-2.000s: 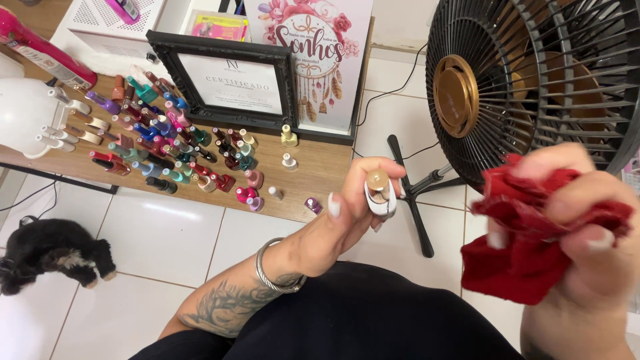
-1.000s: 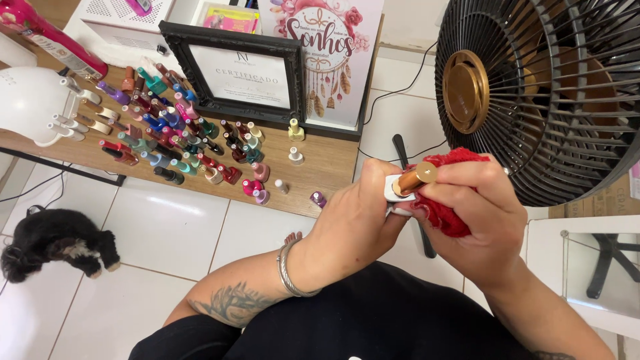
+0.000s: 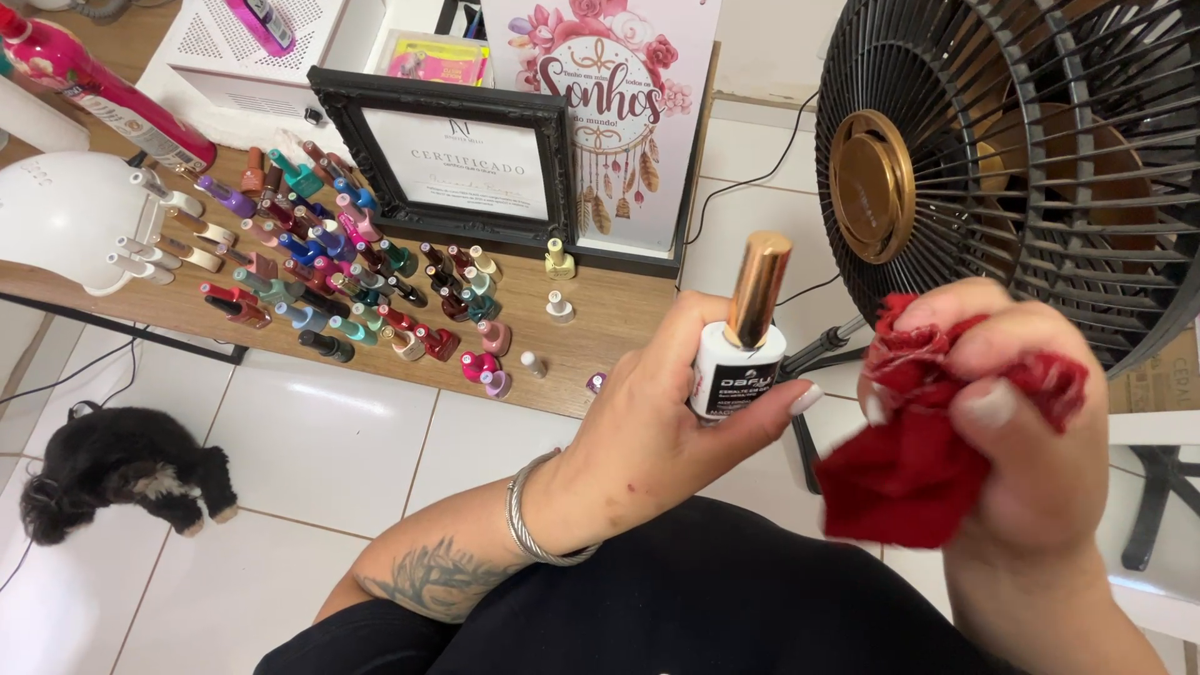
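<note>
My left hand (image 3: 647, 412) grips a white nail polish bottle (image 3: 741, 370) with a black label and a shiny gold cap (image 3: 761, 281). The bottle is upright, its cap on, with thumb and fingers around the white body. To its right, my right hand (image 3: 1012, 422) clutches a crumpled red cloth (image 3: 905, 469), part of which hangs below the fingers. The two hands are apart. Many nail polish bottles (image 3: 352, 281) in mixed colours stand on the wooden table at the left.
A black fan (image 3: 1003, 141) with a gold hub stands at the right. Behind the bottles are a black-framed certificate (image 3: 450, 169), a decorative sign (image 3: 619, 122) and a white lamp (image 3: 70, 220). A black dog (image 3: 122, 469) lies on the tiled floor. The wooden table's (image 3: 553, 389) edge is near my left hand.
One second ago both hands were together at the bottle, with my right fingers at its gold cap. My right hand has moved away to the right with the red cloth, and the cap sits on the bottle.
</note>
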